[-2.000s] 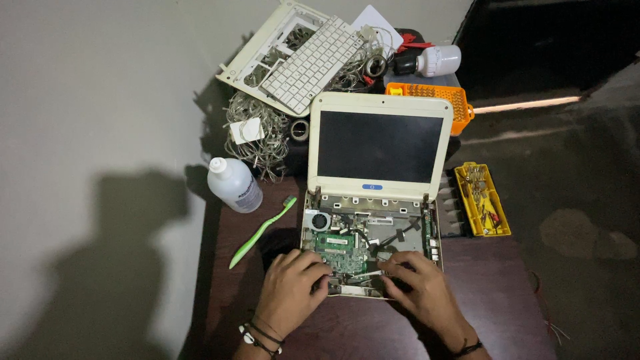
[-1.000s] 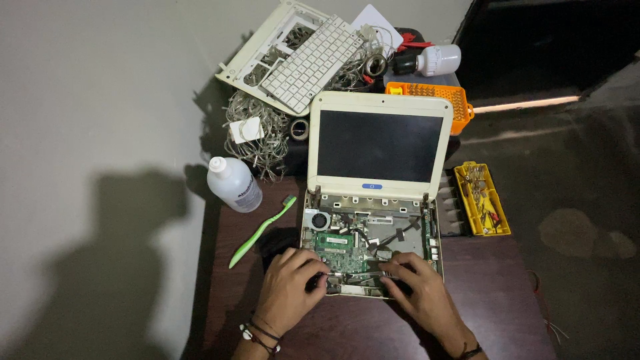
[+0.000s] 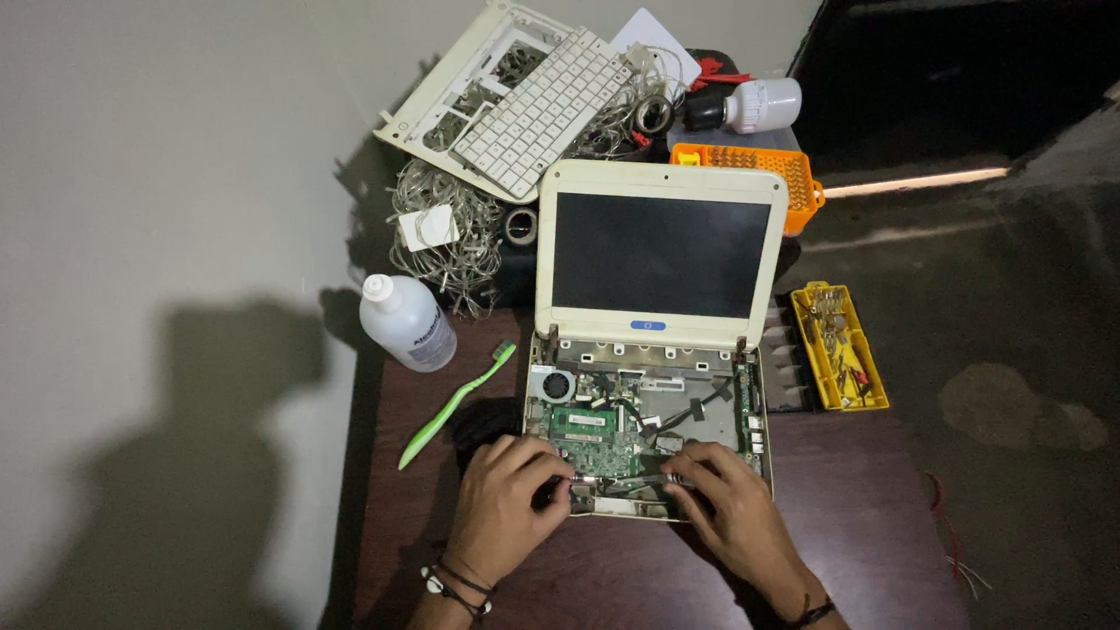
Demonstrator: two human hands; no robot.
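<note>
An opened small laptop, its screen (image 3: 661, 254) raised, lies on the table with its green circuit board (image 3: 604, 451) and a small fan (image 3: 556, 385) bared. My left hand (image 3: 512, 503) is at the front left of the base, its thumb and fingers pinched on the end of a thin metal tool. My right hand (image 3: 731, 494) is at the front right, its fingers closed on a slim metallic tool (image 3: 643, 481) that points left over the board. The two tips nearly meet above the front edge of the board; the exact kind of each tool is too small to tell.
On the dark wooden table (image 3: 840, 525) are a green toothbrush (image 3: 455, 411), an alcohol bottle (image 3: 407, 324) and a yellow case of small parts (image 3: 840, 346). Behind the screen are an orange bit case (image 3: 761, 175), a loose keyboard (image 3: 542, 109), tangled wires (image 3: 446, 236) and a light bulb (image 3: 766, 105).
</note>
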